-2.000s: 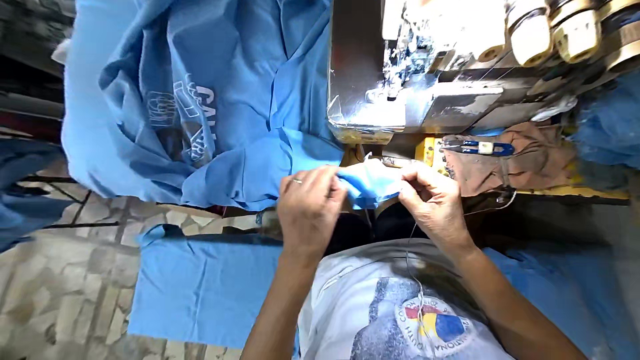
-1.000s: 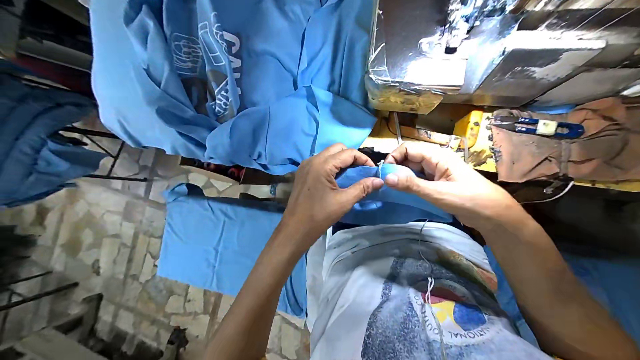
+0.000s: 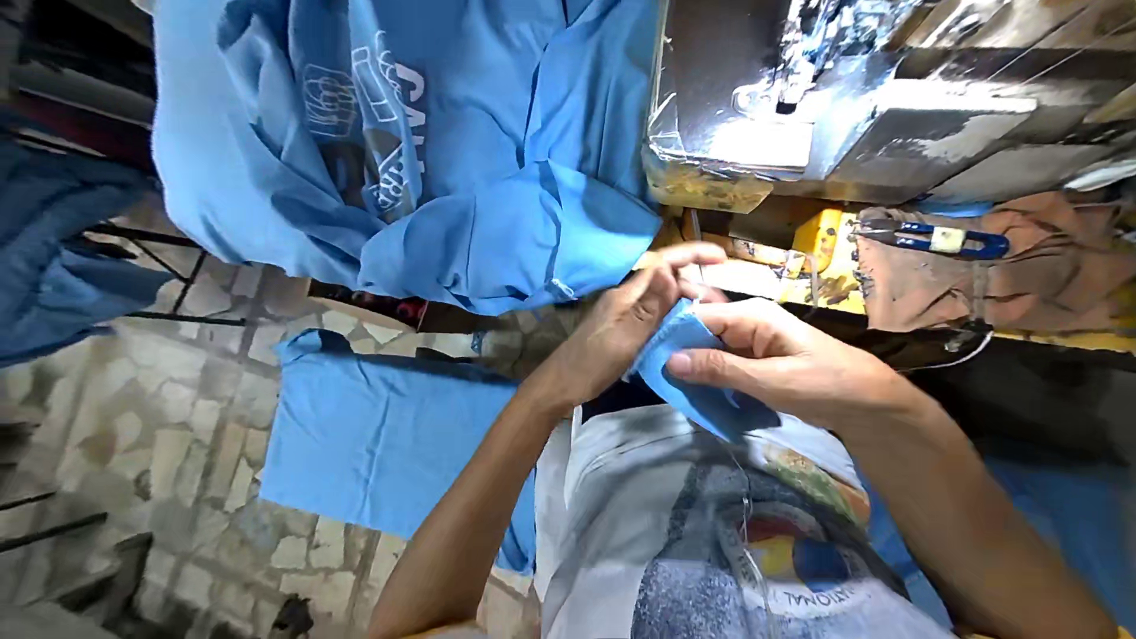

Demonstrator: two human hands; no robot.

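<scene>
A small piece of light blue fabric (image 3: 688,368) hangs from my right hand (image 3: 772,355), pinched between thumb and fingers. My left hand (image 3: 635,311) is against the left side of the piece with its fingers partly extended; whether it grips the edge is not clear. A thin thread runs down the front of the white printed shirt below the piece. Up and to the left lies a large blue garment (image 3: 461,222) with white print, its lower corner close behind my left hand.
A sewing machine (image 3: 799,98) stands at upper right. Blue-handled thread snips (image 3: 932,238) rest on a brown cloth (image 3: 1021,284) at the table edge. Another blue fabric panel (image 3: 382,435) hangs at lower left above the stone-patterned floor (image 3: 177,444). Dark metal bars (image 3: 186,275) stand at the left.
The small fabric, held between both hands' fingertips a second ago, now hangs lower from my right hand. My left fingers have spread and extended upward beside it.
</scene>
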